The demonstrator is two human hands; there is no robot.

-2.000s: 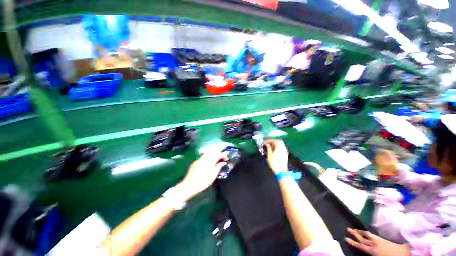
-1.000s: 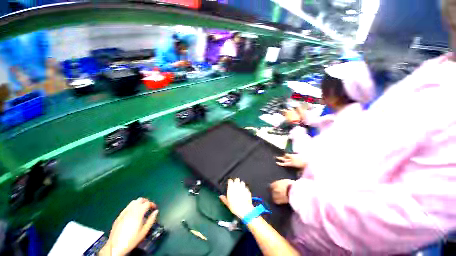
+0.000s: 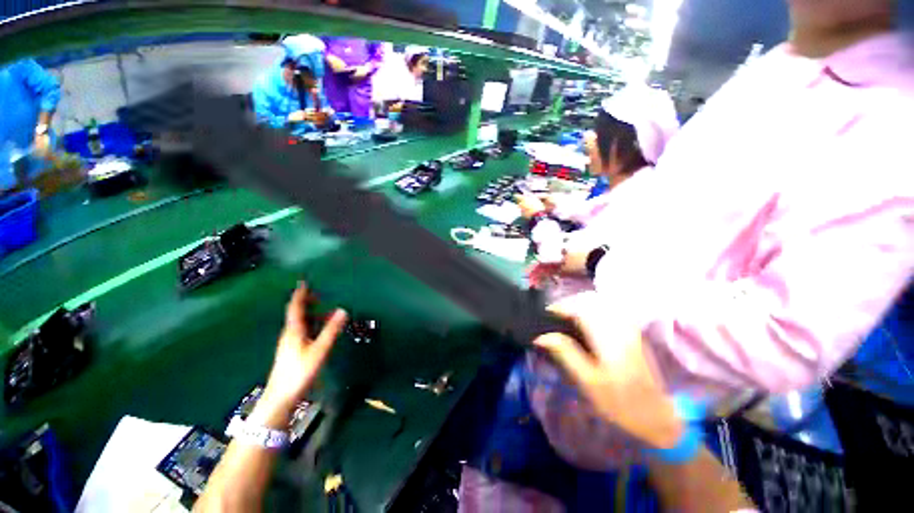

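The foam-lined tray [image 3: 376, 225] is a long dark blurred shape, lifted and seen nearly edge-on, slanting from upper left to lower right. My right hand [image 3: 606, 376], with a blue wristband, grips its near end; the fingers are partly hidden. My left hand [image 3: 306, 351] is open above the green bench, fingers apart and empty. A small dark board with pale parts [image 3: 363, 329] lies just right of its fingers. Handheld units [image 3: 192, 459] lie at the lower left, partly behind my left forearm.
A person in a pink smock [image 3: 742, 230] stands close at right; another sits beyond. Open housings [image 3: 215, 257] line the belt. White paper [image 3: 125, 466] lies at lower left. Loose leads [image 3: 381, 405] lie near the bench edge. Workers are across the line.
The tray has risen from flat on the bench to a slanted, edge-on pose. My right hand has moved right with its near end. My left hand has left the unit and moved up, opening.
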